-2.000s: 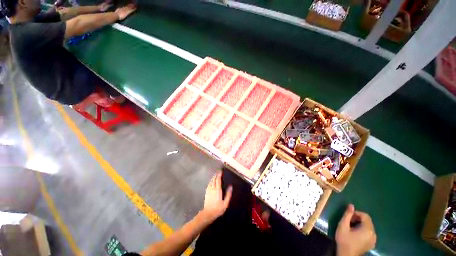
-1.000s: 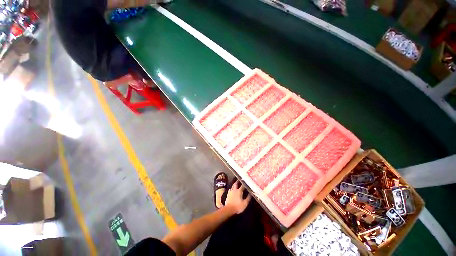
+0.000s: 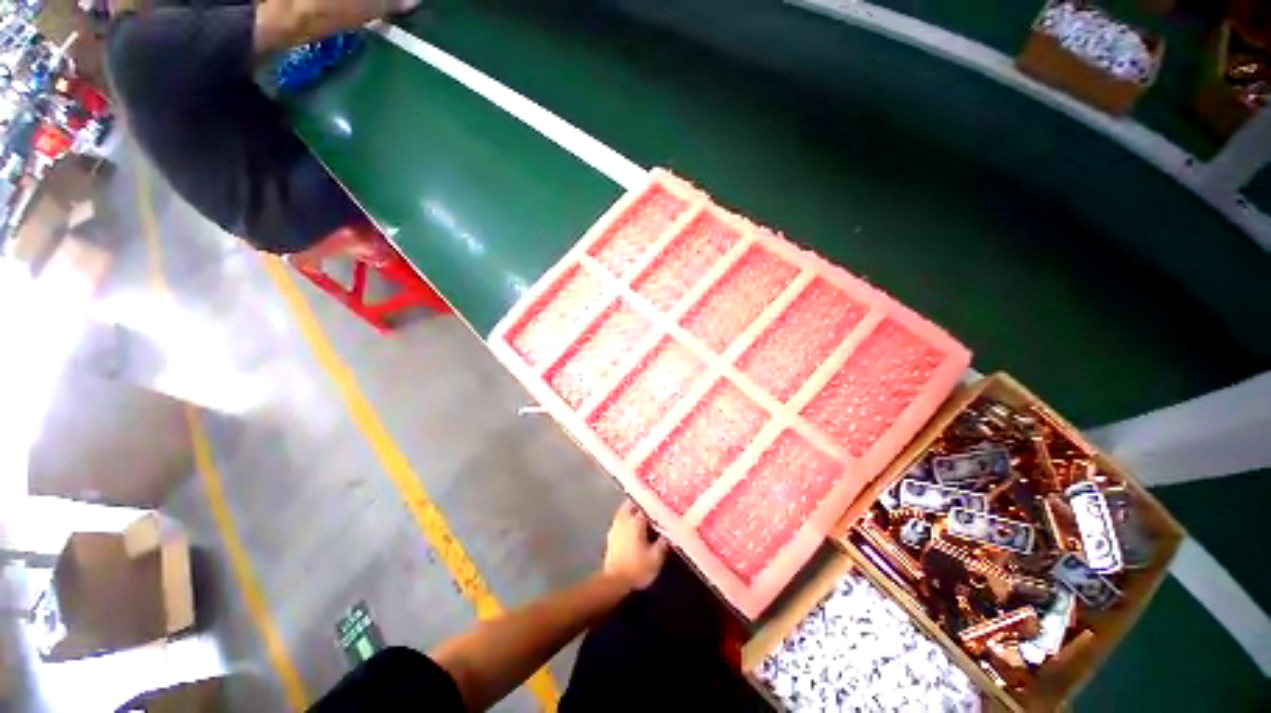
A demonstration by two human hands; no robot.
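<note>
The pink compartment tray (image 3: 725, 369), with empty pockets in two rows, lies on the green bench in front of me. The metal-parts box (image 3: 1015, 522) stands at its right end, filled with silver and copper pieces. The white-parts box (image 3: 875, 655) stands nearer me, touching the tray's corner and cut off by the lower edge. My left hand (image 3: 636, 546) is low beside the bench edge, just below the tray's near side; its fingers are partly hidden there, and I cannot tell whether it holds anything. My right hand is out of the picture.
A person in dark clothing sits on a red stool (image 3: 365, 279) at the upper left. A blue item (image 3: 318, 61) lies by them. Another white-parts box (image 3: 1091, 53) stands across the line. A white post (image 3: 1185, 432) is at right. An open carton (image 3: 123, 592) is on the floor.
My right hand, seen at first by the white-parts box, has left the picture. My left hand has stayed near the bench edge. The view has shifted; the tray and boxes keep their arrangement.
</note>
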